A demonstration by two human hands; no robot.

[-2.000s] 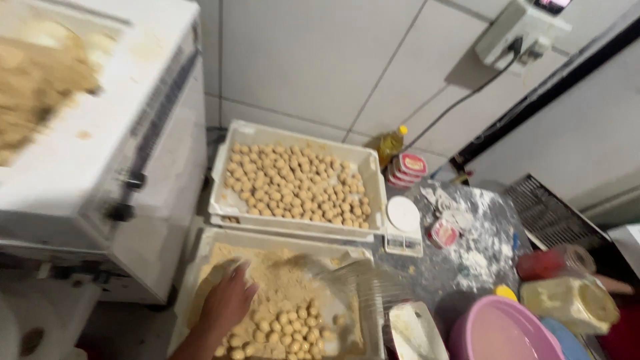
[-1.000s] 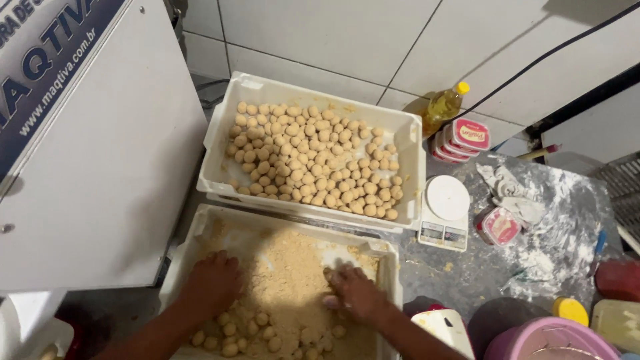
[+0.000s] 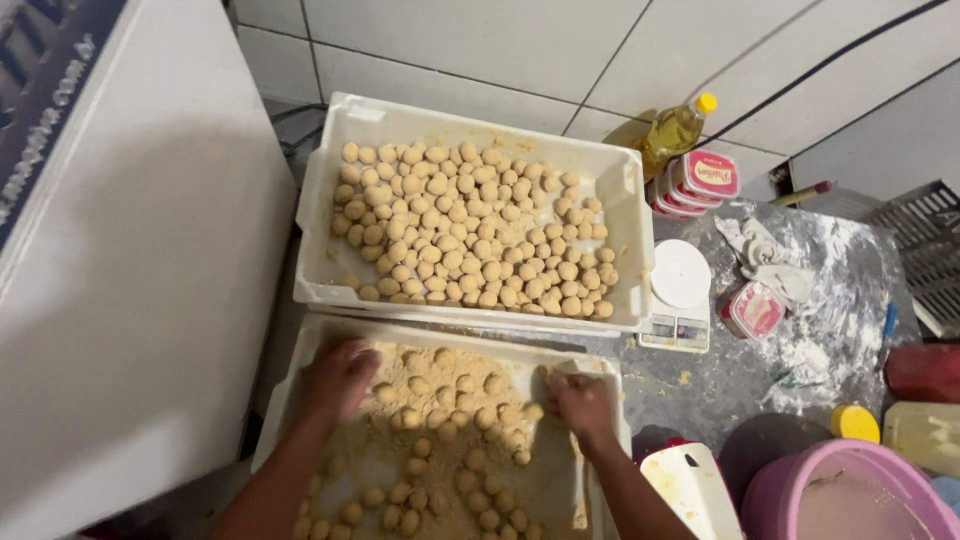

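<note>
My left hand [image 3: 346, 377] is over the upper left part of the near white plastic tray [image 3: 555, 346], its fingers curled and blurred. My right hand [image 3: 576, 399] is at the upper right of the same tray, fingers bent, close beside a dough ball [image 3: 533, 412]. Whether either hand holds anything cannot be told. Between the hands, breadcrumb-like coating [image 3: 450, 361] and many coated dough balls [image 3: 418, 385] lie in the tray. Behind it, a second white plastic tray [image 3: 480, 120] holds many more coated balls [image 3: 452, 259].
A white machine cabinet [image 3: 150, 247] stands left. Right of the trays are a kitchen scale [image 3: 679, 279], an oil bottle [image 3: 672, 135], stacked tubs [image 3: 701, 178], a lidded tub [image 3: 754, 309], a cloth [image 3: 776, 264], a pink basin [image 3: 806, 480] and a white scoop-like piece [image 3: 694, 487]. A tiled wall rises behind.
Both hands have moved toward the far edge of the near tray since one second ago. More balls show on the crumbs between them. Two seconds ago only one hand plainly showed over the tray.
</note>
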